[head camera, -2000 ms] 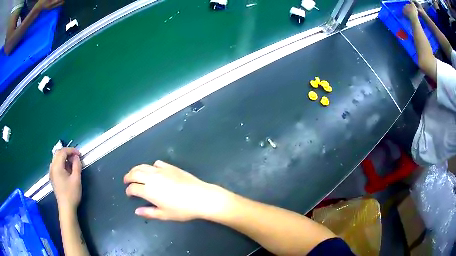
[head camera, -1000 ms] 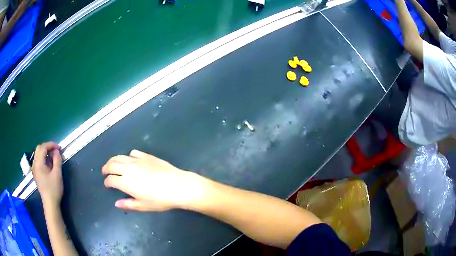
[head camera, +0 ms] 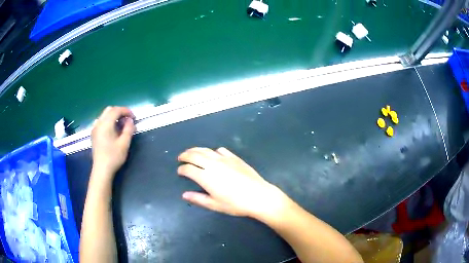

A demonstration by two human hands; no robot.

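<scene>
My left hand (head camera: 112, 134) is over the pale conveyor rail (head camera: 205, 106), fingers curled with a gap to the thumb and no object visible in it. My right hand (head camera: 226, 180) is palm down above the dark bench, fingers spread and empty. A white unit (head camera: 60, 128) is on the green belt just left of my left hand, beside the rail, with a thin part sticking out. A blue bin (head camera: 61, 195) at the left edge holds a heap of frosted clear plastic covers (head camera: 31, 205).
More white-and-black units (head camera: 258, 8) are spaced along the green belt (head camera: 169, 56). Several yellow parts (head camera: 390, 132) and a small pale scrap (head camera: 335, 158) lie on the bench (head camera: 288, 149). A metal post (head camera: 432, 33) stands at the rail, with another blue bin (head camera: 457, 67) at the right edge.
The view has turned left, so bench and hands appear further right and more of the left bin shows. The unit near my left hand now appears separate from it. My right hand keeps its pose.
</scene>
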